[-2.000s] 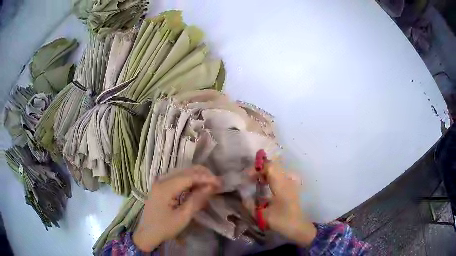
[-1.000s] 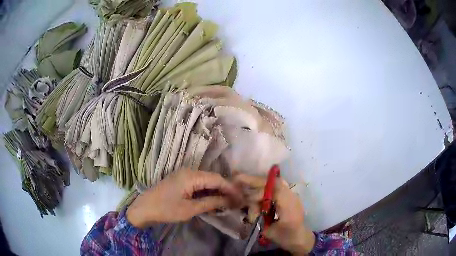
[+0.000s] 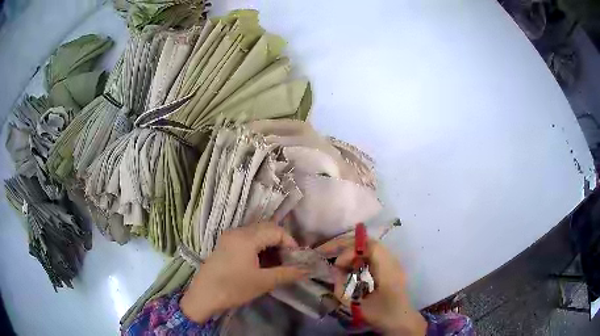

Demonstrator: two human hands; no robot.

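Note:
The working bundle of pinkish-beige cloth pieces (image 3: 329, 197) lies fanned out nearest me, its layers spread under my hands. My left hand (image 3: 247, 269) pinches the edge of a greyish-beige piece between thumb and fingers. My right hand (image 3: 381, 289) holds the scissors (image 3: 360, 246), with red handles and a silver part showing at the palm. Its fingertips are beside the same cloth edge. The blade tips cannot be made out. The large tied bundle (image 3: 131, 157) of olive and beige-grey layers, with a dark, pale-edged strip round its middle, touches the working bundle on the left.
Small tied bundles lie at the far left: an olive one (image 3: 75, 72), a grey-green one (image 3: 49, 239) and another at the top (image 3: 161, 13). The white table (image 3: 460, 144) has a chipped right edge. A dark speckled floor (image 3: 513, 295) shows at lower right.
The scissors have turned in my right hand, and the blades no longer point down toward me. My left hand has moved slightly and now pinches a cloth edge raised between my hands.

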